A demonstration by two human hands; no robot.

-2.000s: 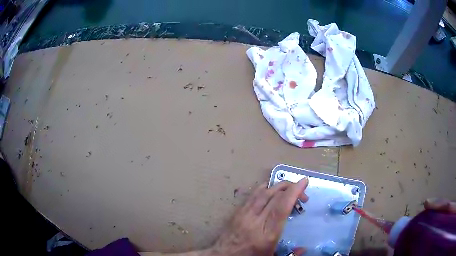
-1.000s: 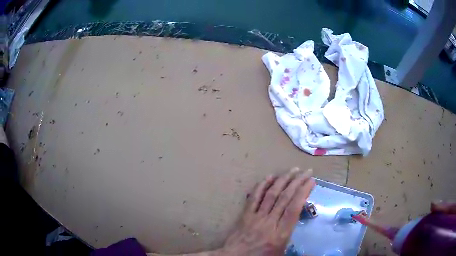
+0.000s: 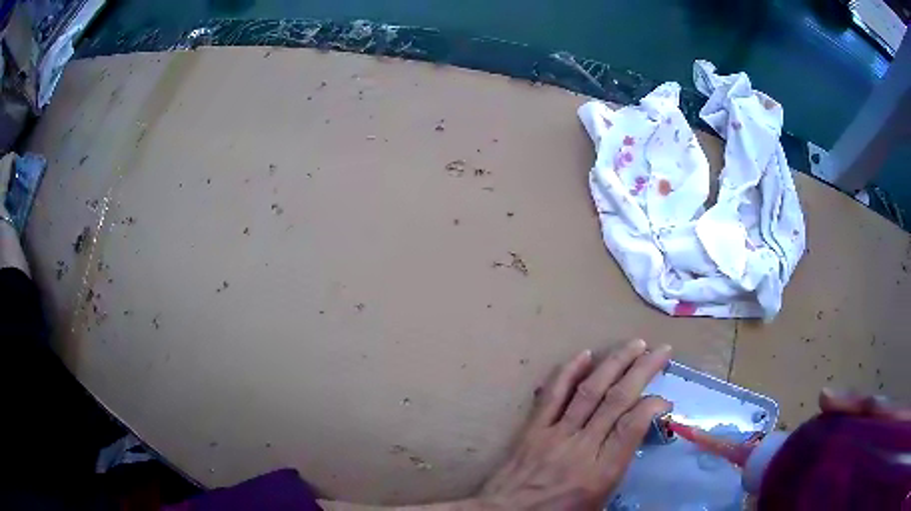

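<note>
A white square plate (image 3: 689,479) with a low rim lies at the lower right, its near part cut off by the picture's edge. My left hand (image 3: 574,439) lies over its left side, fingers spread, fingertips at the rim and by a post (image 3: 659,429). My right hand (image 3: 869,403) is mostly hidden behind the dark pink squeeze bottle (image 3: 834,464) it holds; only some fingers show above the bottle. The red nozzle tip is at the top of the post beside my left hand. The right-hand post is partly hidden behind the nozzle.
A white crumpled rag (image 3: 689,220) with pink-red spots lies beyond the plate on the brown cardboard sheet (image 3: 300,250). The green belt (image 3: 450,25) runs behind, with a grey upright (image 3: 869,130) at right. Another person's arm (image 3: 12,250) shows at the left edge.
The bottle's nozzle has moved left from the right-hand post to the post by my left hand. The view has shifted, so rag and plate appear further right.
</note>
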